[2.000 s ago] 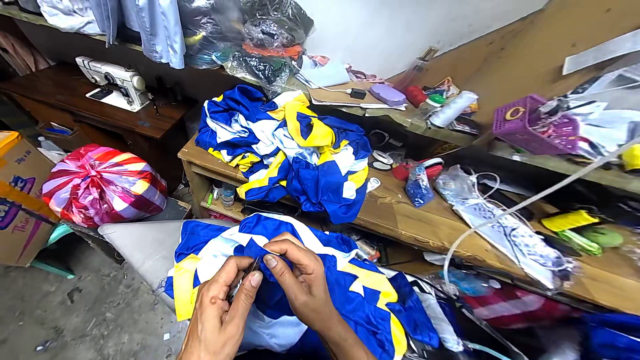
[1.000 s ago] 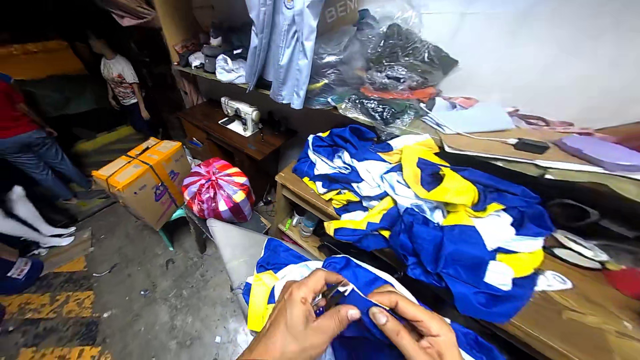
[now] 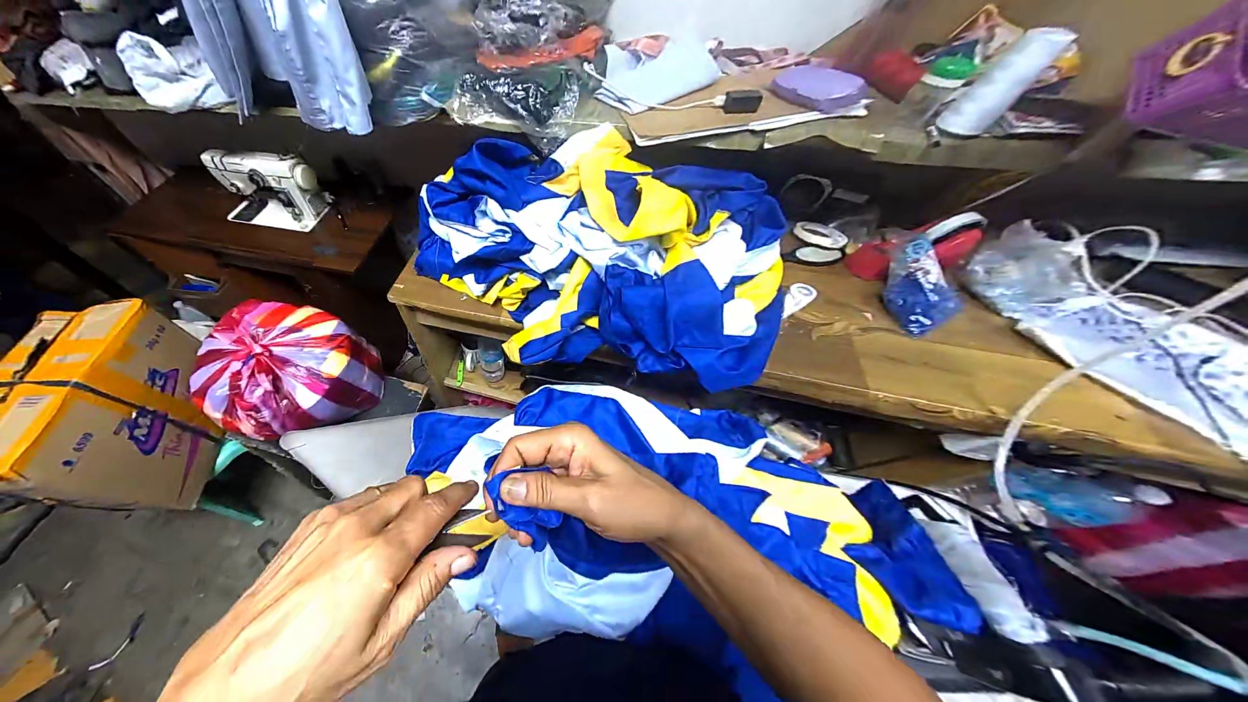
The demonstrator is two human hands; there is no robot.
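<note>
Blue, white and yellow fabric (image 3: 634, 429) lies spread below the wooden bench, under both hands. My right hand (image 3: 595, 487) pinches a bunched edge of the blue cloth between thumb and fingers. Close beside it on the left is my left hand (image 3: 380, 556), its fingers around a small dark, thin tool (image 3: 466, 531) that is mostly hidden, so its kind is unclear. A heap of the same blue, white and yellow fabric (image 3: 634, 244) rests on the bench beyond the hands.
On the wooden bench (image 3: 877, 380) lie a small blue bag (image 3: 919, 288) and white tape rolls (image 3: 819, 236). A sewing machine (image 3: 268, 187) stands back left, with a striped bundle (image 3: 286, 370) and a taped carton (image 3: 102, 409) nearer. A white cable (image 3: 1053, 390) hangs at the right.
The view has swung back to the right since a second ago. My right hand has gathered the blue cloth into a bunch, and my left hand now lies flatter beside it.
</note>
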